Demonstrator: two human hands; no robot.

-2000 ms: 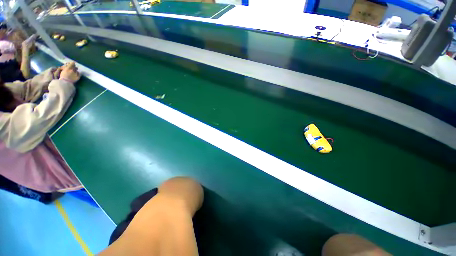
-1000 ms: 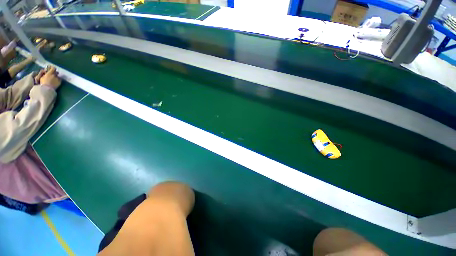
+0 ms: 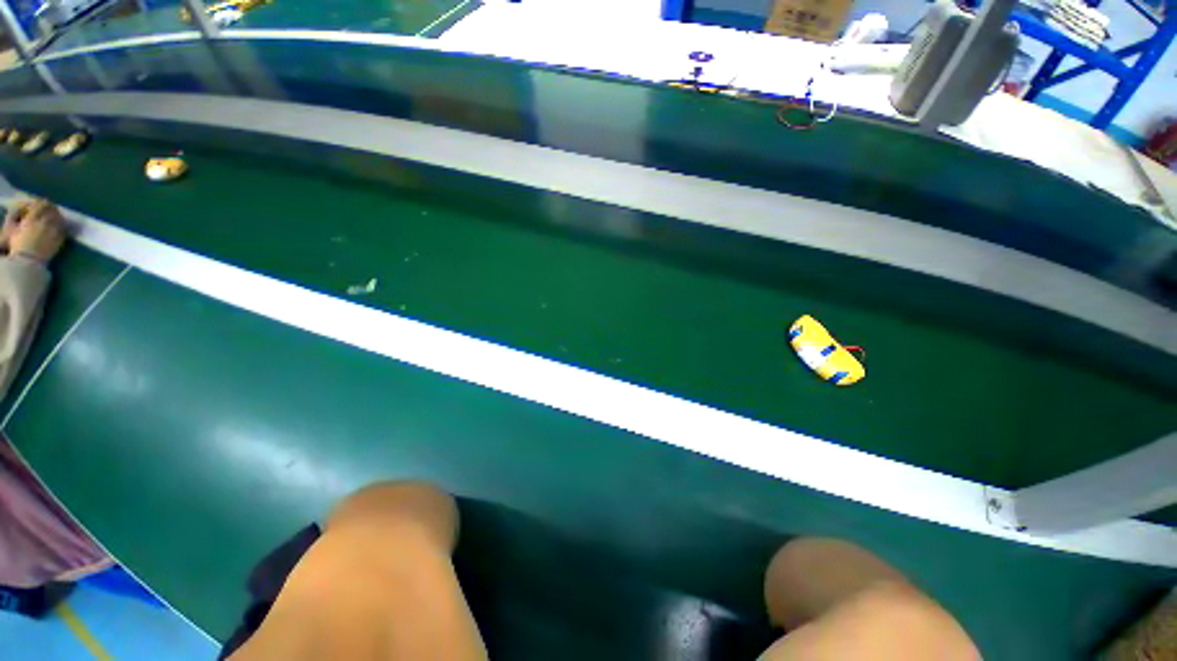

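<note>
A domed yellow toy car body shell (image 3: 826, 351) with white and blue-black markings lies on the dark green conveyor belt (image 3: 581, 304), right of centre. A thin red wire sticks out from its right side. No hand touches it. Two bare, rounded limb parts of mine, one at the lower left (image 3: 387, 555) and one at the lower right (image 3: 858, 600), rest on the glossy green worktop. They look like bent elbows, but this is not certain. No fingers show, and neither of my hands is in view.
The white conveyor side rail (image 3: 620, 402) crosses between worktop and belt, meeting a grey-white post (image 3: 1104, 493) at right. Several yellow pieces, one nearer (image 3: 165, 169), lie on the far-left belt. Another person's hands (image 3: 32, 229) rest by the rail. A grey device (image 3: 953, 67) stands beyond.
The camera view has shifted to the right, so the neighbour is now mostly cut off. The yellow shell has moved rightward along the rail with the belt. My limbs stay bent on the worktop.
</note>
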